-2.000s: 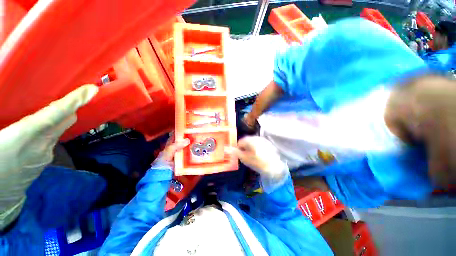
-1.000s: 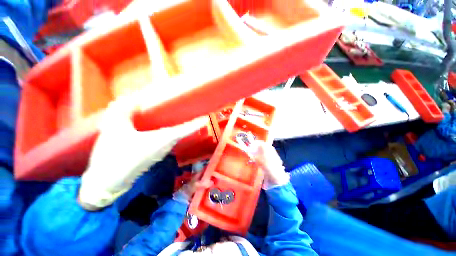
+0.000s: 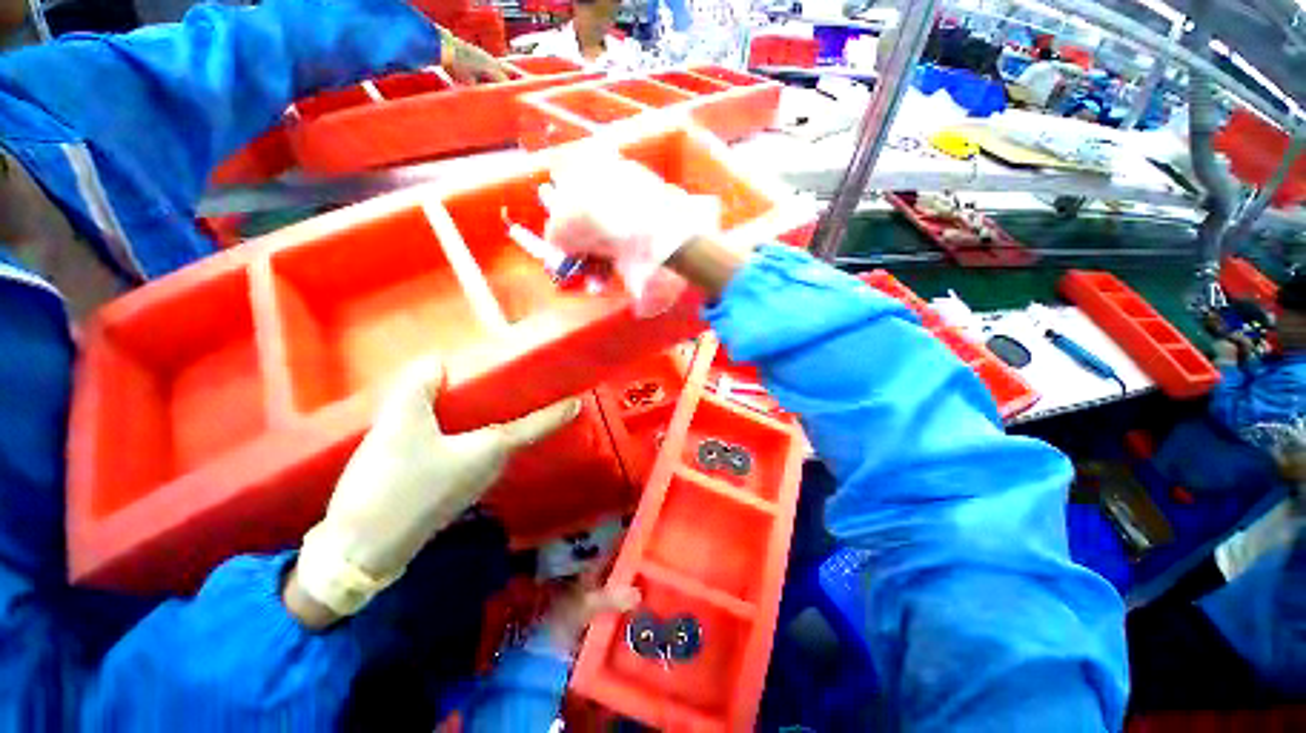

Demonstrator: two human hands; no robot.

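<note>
My left hand [image 3: 580,609] grips the left edge of an orange-red four-pocket tray [image 3: 698,537]. Two of its pockets hold grey figure-eight parts [image 3: 665,637]; the pocket between them is empty. Slim silver metal shows in its far pocket, partly hidden. My right hand [image 3: 616,222] is inside a larger-looking orange-red tray [image 3: 172,494] held above mine, with a slim silver part [image 3: 533,244] at its fingers. The two left pockets of that tray are empty; my hand and arm hide part of the others. A person's cream-gloved hand [image 3: 408,487] is at its near side.
Another blue sleeve [image 3: 258,65] reaches to more orange-red trays [image 3: 416,122] behind. A metal post [image 3: 877,129] stands beyond my right arm. A bench [image 3: 1038,344] holds trays and a blue-handled tool [image 3: 1084,354]. Another person is at the far right.
My right hand has left my tray and moved up and left into the upper tray. My left hand stays on my tray. The view has shifted, and another person's arm shows at upper left.
</note>
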